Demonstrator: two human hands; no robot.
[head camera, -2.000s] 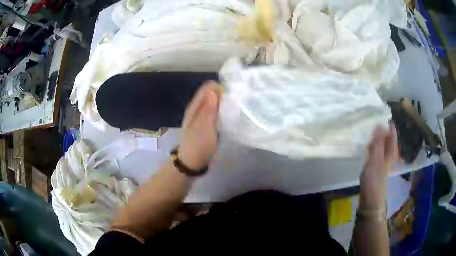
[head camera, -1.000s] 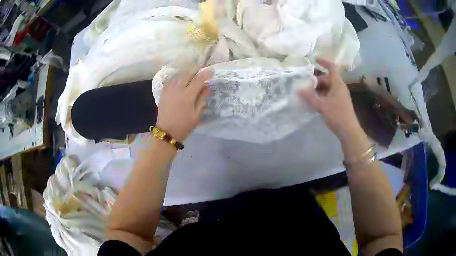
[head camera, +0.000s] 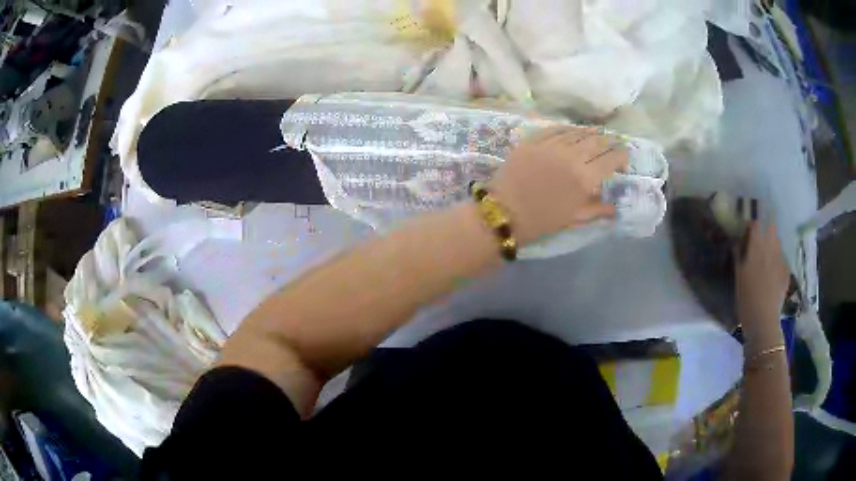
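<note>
A sheer white lace panel (head camera: 394, 150) lies over the right part of the black sleeve board (head camera: 211, 150), whose rounded left end is bare. My left hand (head camera: 558, 178) lies flat with spread fingers on the right part of the lace. My right hand (head camera: 762, 263) is at the right edge of the table beside a blurred dark iron (head camera: 704, 249). Its fingers are at the iron's handle side, but whether they close on it cannot be made out.
A large heap of cream garments (head camera: 310, 47) with a yellow tie (head camera: 436, 21) lies along the table's far side. A tied cream bundle (head camera: 141, 338) is at the lower left. A pale hose (head camera: 817, 362) hangs at the right edge. The white table (head camera: 422, 310) has a curved front edge.
The lace panel now lies flatter and longer on the board. My left hand has moved right across it. My right hand has left the lace and moved right to the iron.
</note>
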